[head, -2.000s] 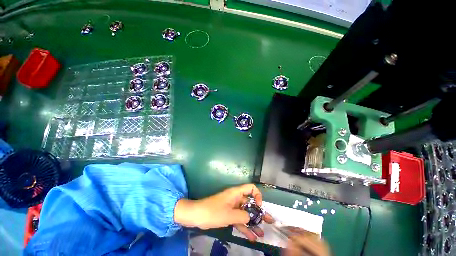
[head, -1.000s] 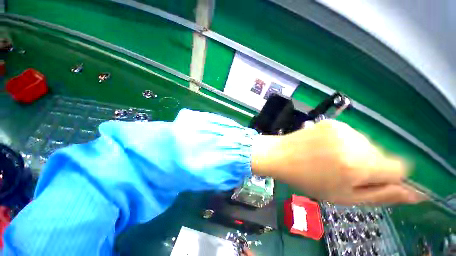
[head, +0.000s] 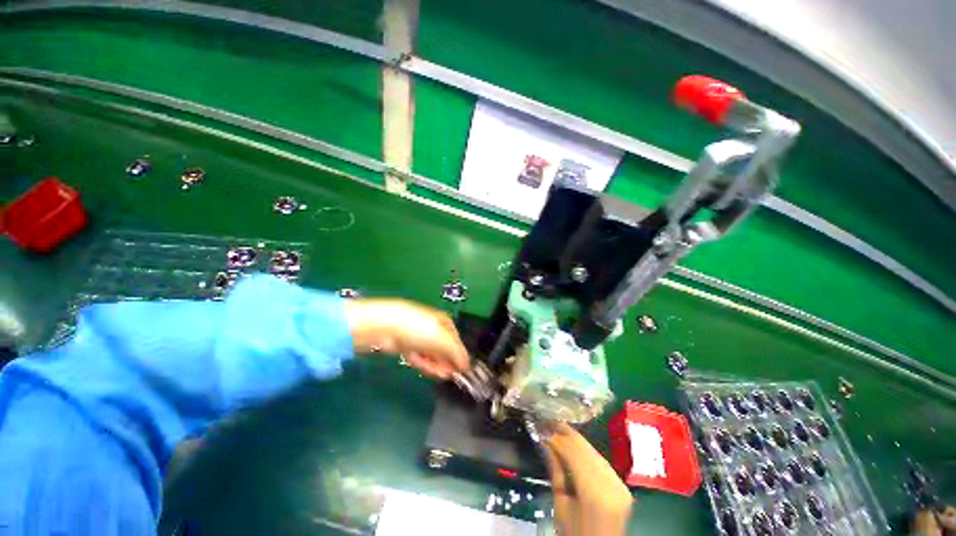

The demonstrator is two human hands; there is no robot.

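Note:
My left hand (head: 414,333) reaches in from the left at the fixture. A small blurred silvery piece (head: 478,379) is at its fingertips, too blurred to name surely. My right hand (head: 585,487) comes up from below, its fingertips at the underside of the pale green fixture head (head: 561,366). What it holds is hidden or blurred. The red clamp handle (head: 708,97) stands raised on its metal arm (head: 723,173), with no hand on it. The black fixture base (head: 472,434) lies below the hands.
White paper (head: 430,515) with white pieces beside it is at the bottom. A red bin (head: 658,448) and filled blister tray (head: 776,445) are right. Another tray (head: 157,257) and red bin (head: 44,215) are left. Loose units lie behind. Another person's fingers may show at lower right.
My left hand has pulled back from across the fixture, down and left to its head. My right hand has moved up from the paper to the head. The clamp handle and its arm are now exposed.

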